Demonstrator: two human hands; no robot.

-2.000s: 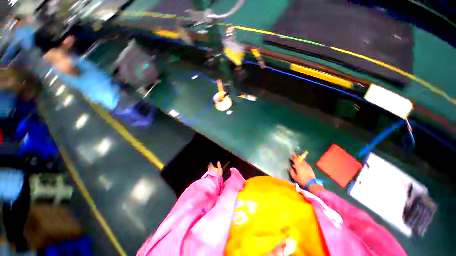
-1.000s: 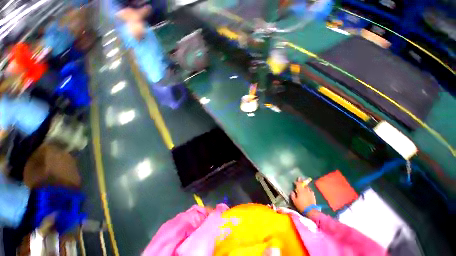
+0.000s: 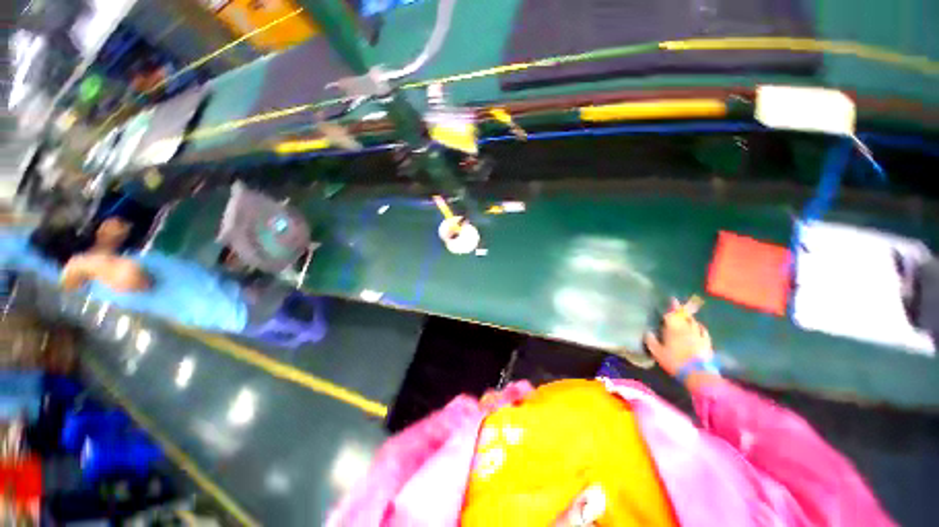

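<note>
My right hand (image 3: 680,338), with a blue band at the wrist, rests at the front edge of the green bench (image 3: 515,278). A short yellow stick (image 3: 692,306) shows at its fingers; the hand appears to hold it. My left hand is not visible; only the pink left sleeve shows at the bottom. A red-orange card (image 3: 750,272) lies to the right of my right hand. A white paper sheet (image 3: 855,280) lies beyond the card, with a dark blurred object on its right side. No circuit board can be made out.
A pale round pot (image 3: 459,235) with a yellow stick stands on the bench. A white label card (image 3: 805,108) is on the rail. A black bin (image 3: 453,371) is below the bench edge. A person in light blue (image 3: 175,293) is at the left, near a grey object (image 3: 263,229).
The view has turned, so the bench now runs more level across the picture. The left hand, visible two seconds ago, is out of sight. The right hand stays at the bench edge with the yellow stick.
</note>
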